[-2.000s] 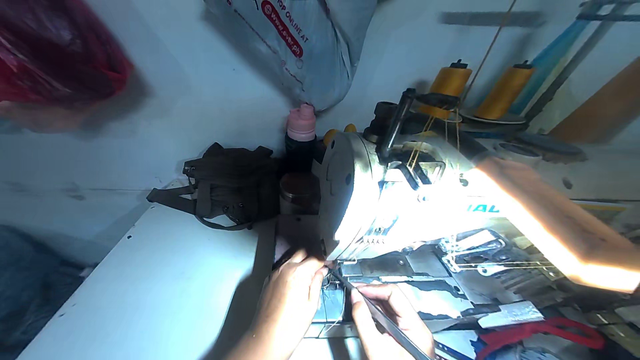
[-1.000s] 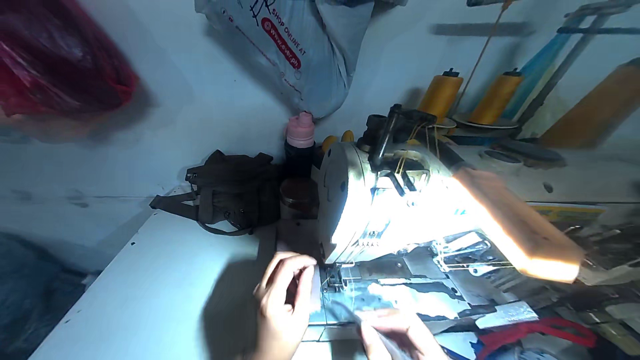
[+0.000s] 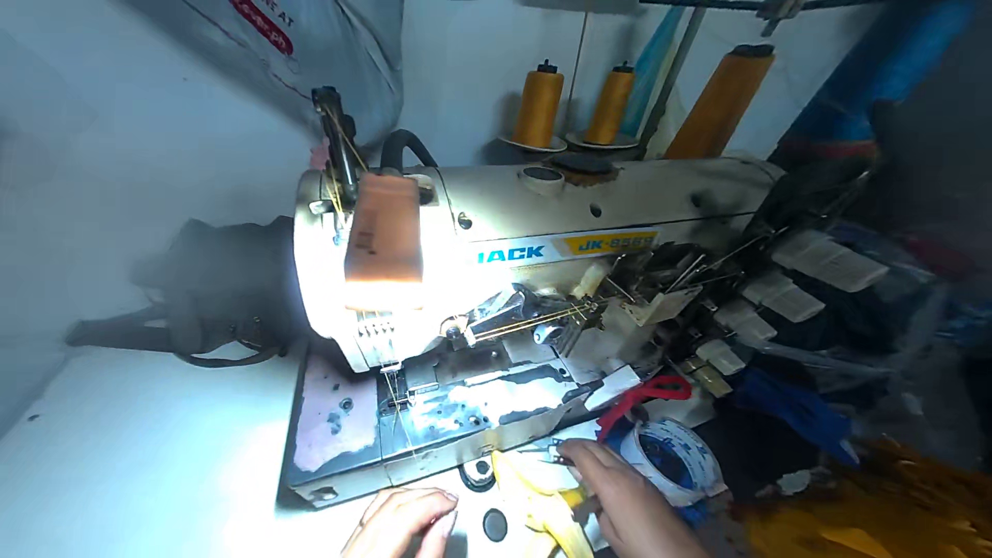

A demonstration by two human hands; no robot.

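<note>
A Jack industrial sewing machine (image 3: 535, 225) stands at the centre, yellow threads running down to its needle area. Below its front edge is my left hand (image 3: 407, 521), fingers loosely curled, with nothing seen in it. My right hand (image 3: 620, 496) is further right, its fingertips at a small metal tool (image 3: 552, 451), beside a yellow cloth or strip (image 3: 546, 508). Whether the fingers grip the tool cannot be told. A roll of tape (image 3: 673, 463) lies just right of that hand, and a red strap (image 3: 647, 397) lies above it.
Orange thread cones (image 3: 539, 107) stand behind the machine. A dark bag (image 3: 225, 287) sits at the left on the white table (image 3: 155, 457). A grey plastic bag (image 3: 349, 62) hangs above. Orange-brown fabric (image 3: 876, 504) lies at the lower right.
Both hands have left the needle area; they are now below the machine's front edge, the right one beside the tape roll. The view has swung to the right.
</note>
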